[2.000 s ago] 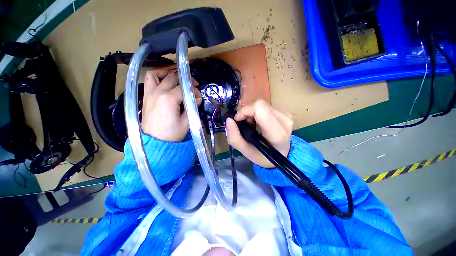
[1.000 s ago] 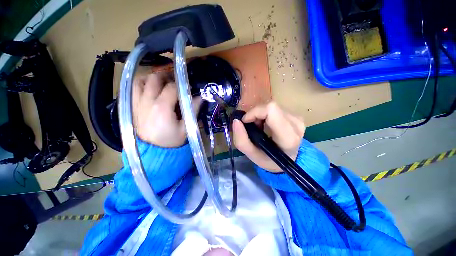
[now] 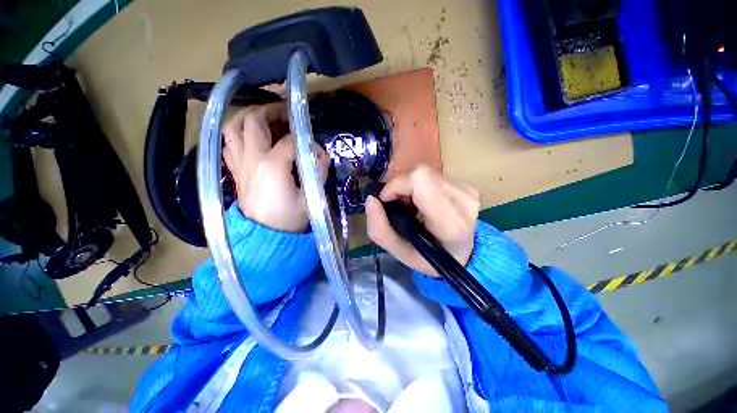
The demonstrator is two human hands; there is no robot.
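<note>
A round black earcup with a shiny silver-white centre lies over the orange-brown fixture. My right hand holds the black soldering iron, its front end at the cup's lower edge by thin wires; the tip is hard to see. My left hand is at the cup's left side, fingers bent, partly behind the clear loops; what its fingertips touch is hidden. The loops join the black headband pad above. Another black headband lies left of my left hand.
A blue tray at the upper right holds a yellow sponge in a black stand. Thin solder wire and black cords hang at the right. More black headsets lie at the far left. Solder specks dot the cardboard.
My right hand and the iron moved slightly right, then back left towards the cup's lower edge. My left hand shifted, its fingers now bent beside the cup. The loops and pad moved slightly.
</note>
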